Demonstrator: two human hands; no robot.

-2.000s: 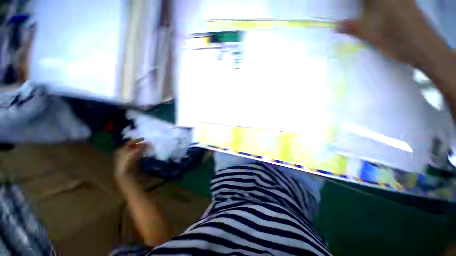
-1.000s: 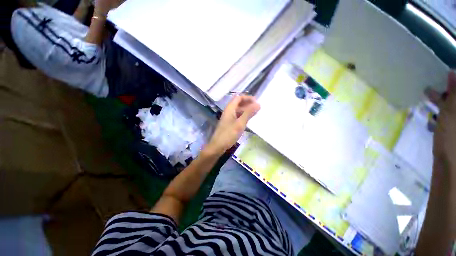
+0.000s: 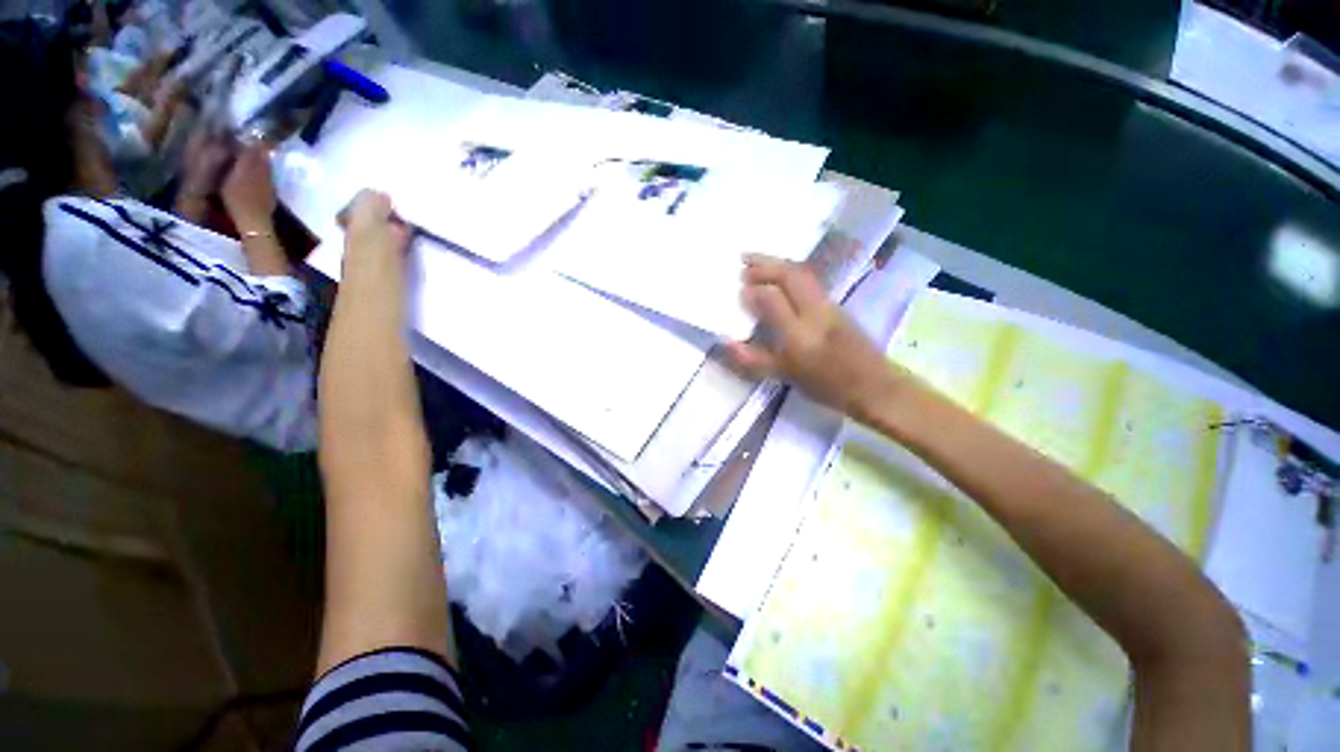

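A white assembled sheet (image 3: 661,243) with a small green module and dark wires lies over the stack of white card sheets (image 3: 544,345). My right hand (image 3: 786,326) pinches its near right edge, thumb below and fingers on top. Another white sheet with a small module (image 3: 492,191) overlaps it on the left. My left hand (image 3: 375,221) is at that sheet's near left edge, fingers closed on it; the fingertips are partly hidden. The yellow-panelled printed sheet (image 3: 970,514) lies at the right, under my right forearm.
Another person in a white sleeve (image 3: 177,316) works at the left. A dark bag of crumpled white waste liner (image 3: 537,544) stands below the bench edge. Brown carton (image 3: 88,544) is at lower left. A white piece with wires (image 3: 1271,514) lies at the right. The green bench top (image 3: 955,132) lies behind.
The view has swung left. The module sheet from the printed sheet is now over the stack. Both hands are now at sheets there; my left hand was empty before. The grey board is out of view.
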